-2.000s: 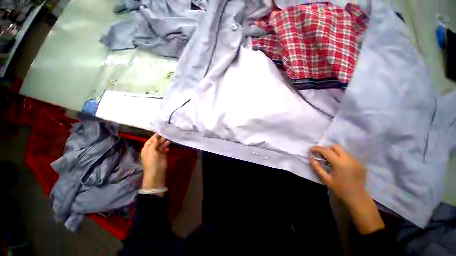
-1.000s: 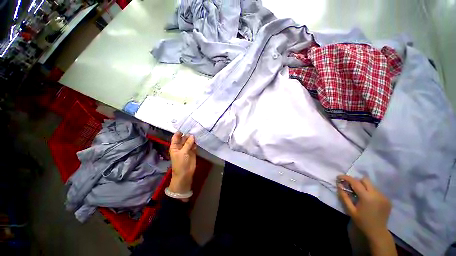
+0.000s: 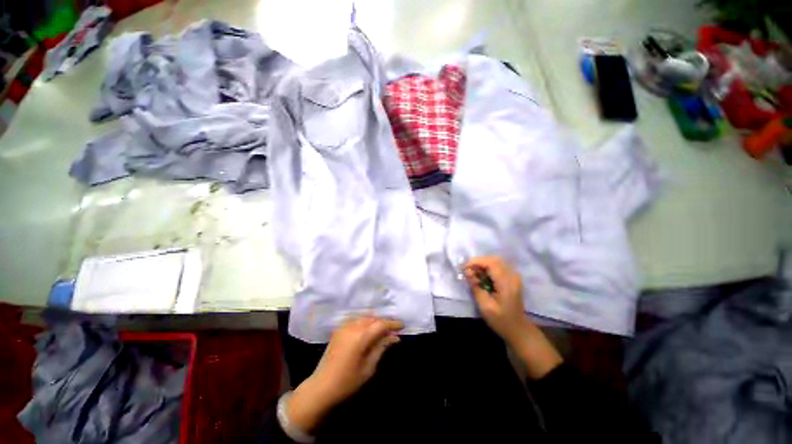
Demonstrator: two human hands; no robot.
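A light grey work jacket (image 3: 538, 199) lies open on the table, with red-and-white check lining (image 3: 425, 121) showing between its two front panels. My left hand (image 3: 352, 355) holds the bottom hem of the left panel, which has a chest pocket flap (image 3: 332, 94) higher up. My right hand (image 3: 498, 295) is at the lower front edge of the right panel. Small dark thread snips (image 3: 485, 280) show between its fingers and are partly hidden by them. Whether its fingertips also pinch cloth is too small to tell.
Crumpled grey jackets (image 3: 174, 104) lie back left. A white pad (image 3: 130, 282) is at the left table edge. Red crates (image 3: 193, 381) hold jackets below it; dark grey cloth (image 3: 721, 364) is lower right. A phone (image 3: 615, 87), containers and orange bottle (image 3: 768, 137) lie far right.
The left front panel has been folded over the pale inside, narrowing the opening. My left hand has moved right with the hem, closer to my right hand. The view has turned right.
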